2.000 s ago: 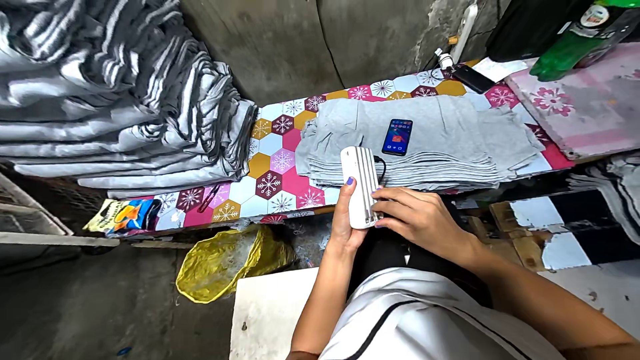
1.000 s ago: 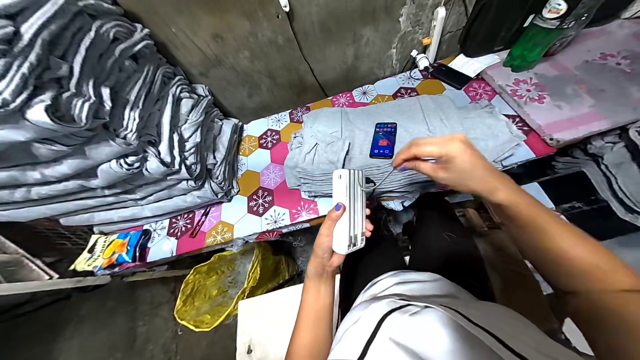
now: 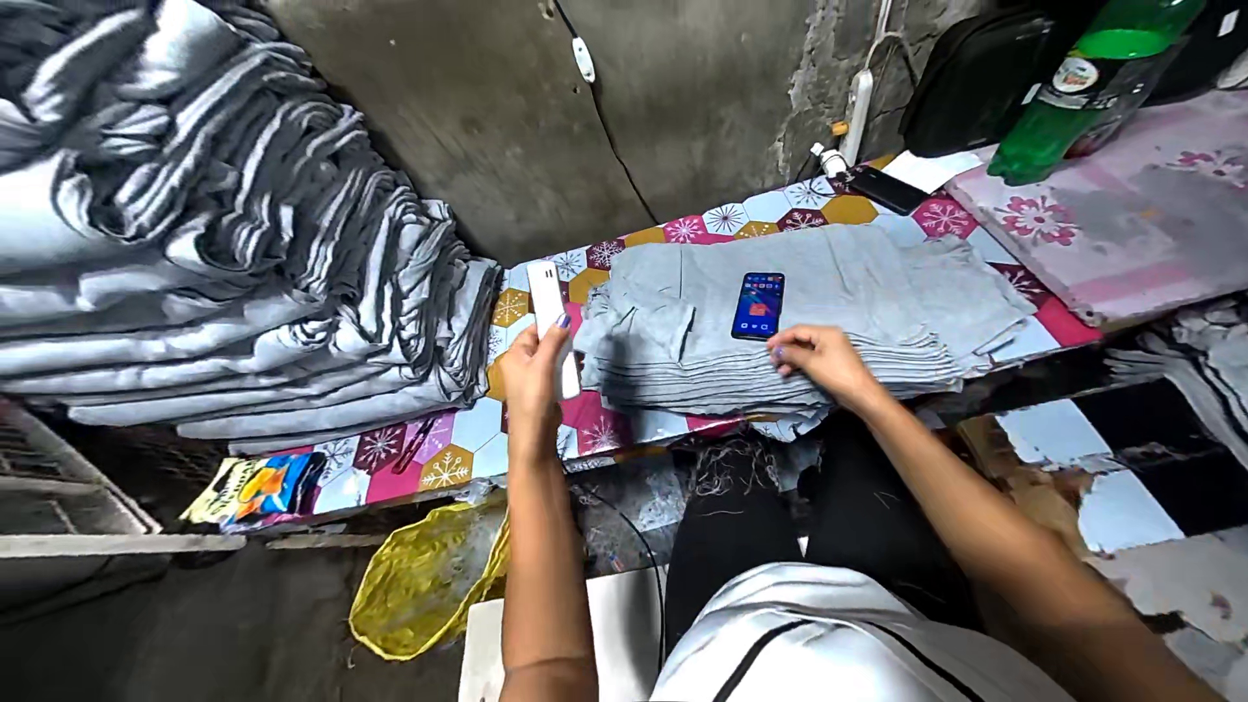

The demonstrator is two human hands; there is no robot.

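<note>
My left hand [image 3: 533, 366] holds a white, flat, oblong device [image 3: 548, 302], possibly a power bank, tilted above the patterned tabletop beside the folded cloth. My right hand [image 3: 814, 359], its fingers curled, is at the front edge of a stack of folded grey cloth [image 3: 848, 283], close to the lower right corner of a smartphone [image 3: 758, 305]. The phone lies on the stack with its screen lit. Whether the right fingertips touch the cloth or hold anything cannot be told.
A tall pile of grey cloth [image 3: 244, 244] rises at the left. Behind are a dark phone [image 3: 885, 189], a power strip [image 3: 858, 117] and a green bottle [image 3: 1058, 112]. A colourful packet [image 3: 263, 487] lies at the front left edge, above a yellow sack [image 3: 419, 585].
My left hand has carried the white device leftward, away from in front of the cloth stack. My right hand, on the device two seconds ago, was raised one second ago and is now lower, near the phone.
</note>
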